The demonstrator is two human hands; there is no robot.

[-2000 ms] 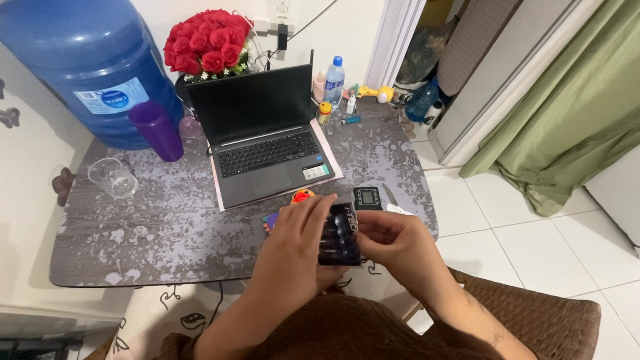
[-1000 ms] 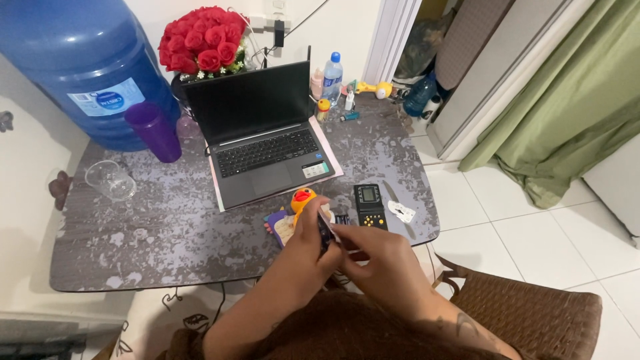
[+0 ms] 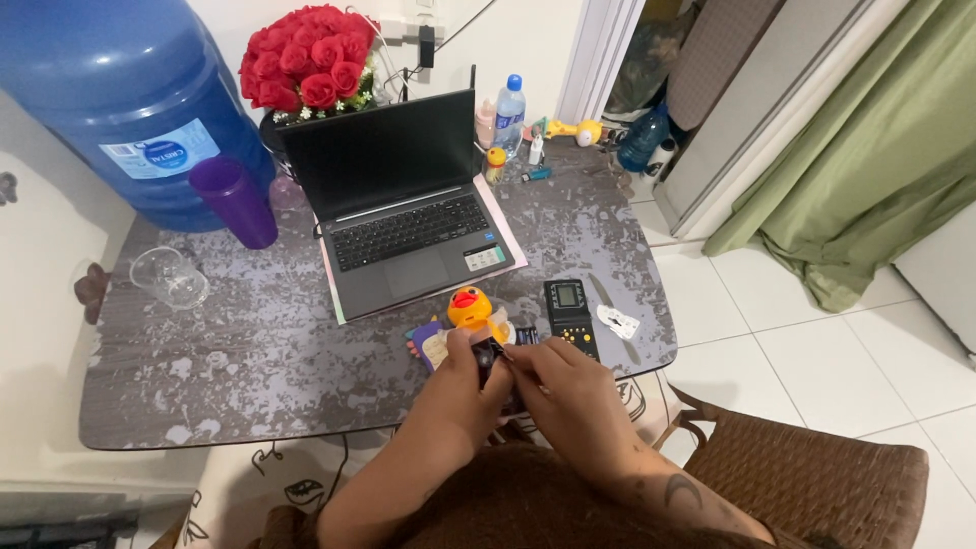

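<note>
My left hand [image 3: 463, 389] is closed around a small dark package [image 3: 488, 358] near the table's front edge. The fingertips of my right hand [image 3: 560, 389] pinch the package's upper edge. Just beyond my hands sits a yellow rubber duck [image 3: 470, 306] with an orange-red bill, beside a purple item [image 3: 428, 343]. Several batteries [image 3: 527, 335] lie between the duck and a black handheld game console [image 3: 568, 305] with yellow buttons. Right of the console is a knife [image 3: 600, 290], partly under a white card [image 3: 618, 322]. My fingers hide much of the package.
An open laptop [image 3: 415, 278] stands mid-table. A clear glass [image 3: 169, 278], a purple cup [image 3: 235, 204] and a large blue water jug [image 3: 130, 99] are at the left. Behind are red roses [image 3: 305, 57] and a plastic bottle [image 3: 509, 114]. A woven chair [image 3: 801, 480] stands at the right.
Two seconds ago the dark package was held up broad side to view, covering part of the game console. It is now lower and tilted, and the console shows more fully.
</note>
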